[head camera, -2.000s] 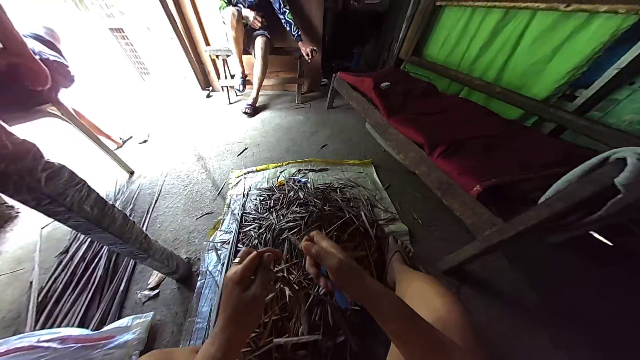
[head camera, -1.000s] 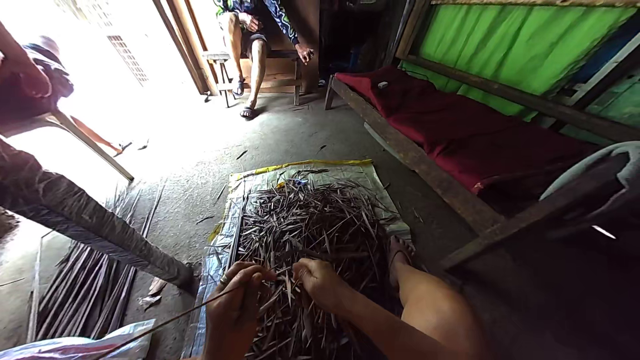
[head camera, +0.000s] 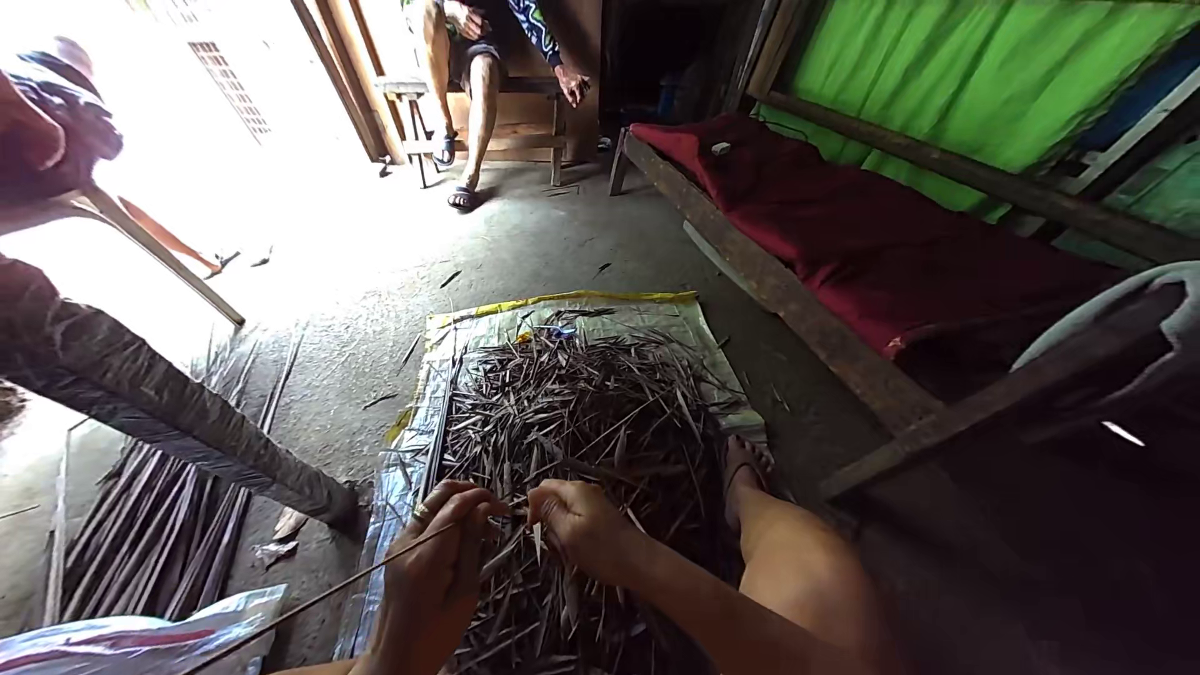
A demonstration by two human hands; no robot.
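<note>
My left hand (head camera: 441, 544) is closed around a long thin brown stick (head camera: 323, 597), which slants down to the lower left. Just right of it, my right hand (head camera: 581, 527) has its fingers pinched at the stick's upper end; whether it also grips a blade or a shaving is too small to tell. Both hands are over a heap of dark, dry slivers and shavings (head camera: 572, 403), spread on a flattened woven plastic sack (head camera: 708, 361) with a yellow edge. My bare right foot (head camera: 747, 461) rests beside the heap.
Long dark strips (head camera: 150, 534) lie on the floor at left, near a plastic-wrapped post (head camera: 216, 417) and a white sack (head camera: 141, 633). A wooden bench with dark red cloth (head camera: 844, 234) stands at right. One person sits on a stool ahead, another at upper left.
Two seconds ago no long stick showed at my left hand; one second ago it slanted from that hand as it does now. My hands have come closer together since one second ago.
</note>
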